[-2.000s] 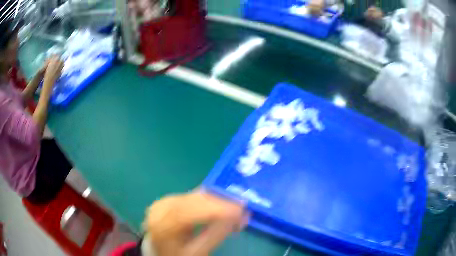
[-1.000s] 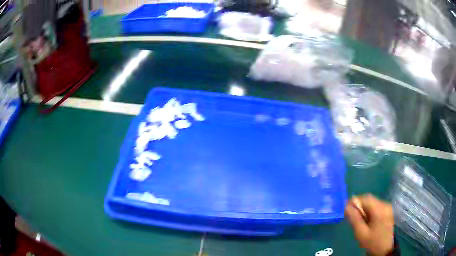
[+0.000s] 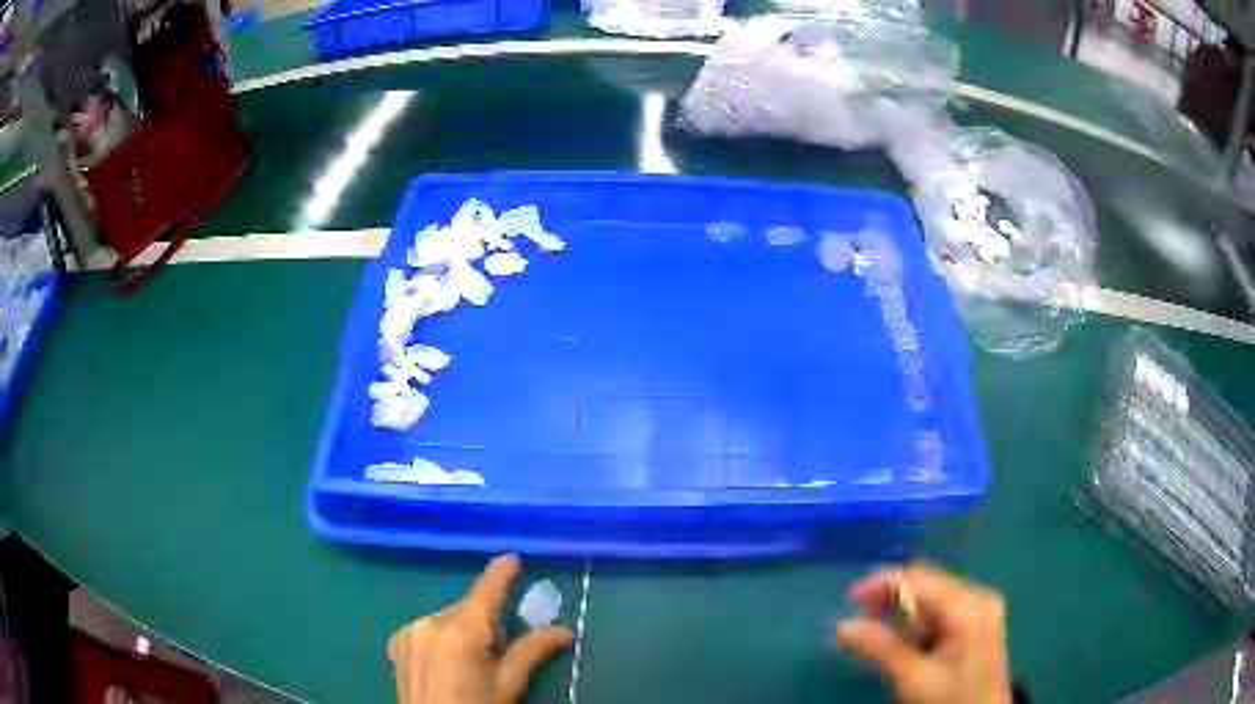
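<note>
My left hand (image 3: 475,640) is at the bottom, in front of the blue tray (image 3: 647,525), with thumb and finger apart. A small translucent whitish piece (image 3: 540,602) lies between those fingertips on the green mat, with no clear contact. My right hand (image 3: 943,640) is near the tray's front right corner, fingers curled around a thin tan stick (image 3: 906,600). Milky covers (image 3: 441,282) are heaped along the tray's left side. Faint clear housings (image 3: 902,330) line its right side. Whether my right fingers hold anything else cannot be told.
A pale strip (image 3: 581,633) runs along the mat between my hands. A clear blister tray (image 3: 1177,461) lies at right. An open clear bag (image 3: 991,234) with white pieces and a larger whitish bag (image 3: 785,90) lie beyond. A red bag (image 3: 165,151) stands at far left.
The view has swung right, then tilted down since the earlier frames. Since one second ago, my left hand has come into view around the whitish piece, and my right hand has shifted left, still with the stick.
</note>
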